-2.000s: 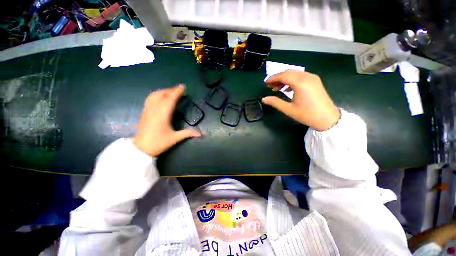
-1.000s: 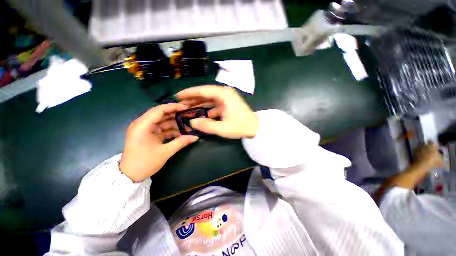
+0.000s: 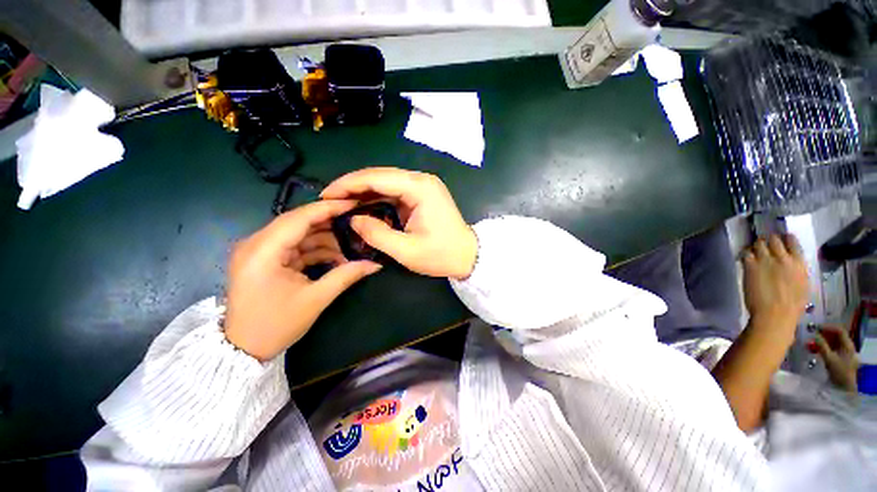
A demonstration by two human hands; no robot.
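My left hand (image 3: 279, 274) and my right hand (image 3: 415, 219) hold one black watch case frame (image 3: 361, 242) between them over the bench mat. The left fingers grip its left side and lower edge; the right thumb lies across its opening, and the right fingers are at its top edge. The fingers hide part of the frame. Another empty black frame (image 3: 269, 154) lies on the mat beyond my hands. One more frame (image 3: 291, 189) lies just behind my left fingers, partly hidden.
Two stacks of display modules (image 3: 354, 85) with orange-gold tails stand at the far edge. A white wipe (image 3: 448, 125) lies right of them, a crumpled white wipe (image 3: 63, 142) far left. A solvent bottle (image 3: 608, 43), clear trays (image 3: 784, 125) and another person's arm (image 3: 769, 327) are at right.
My hands were apart around several loose frames; they came together and took hold of one frame. The view has turned right, showing the trays and the other person.
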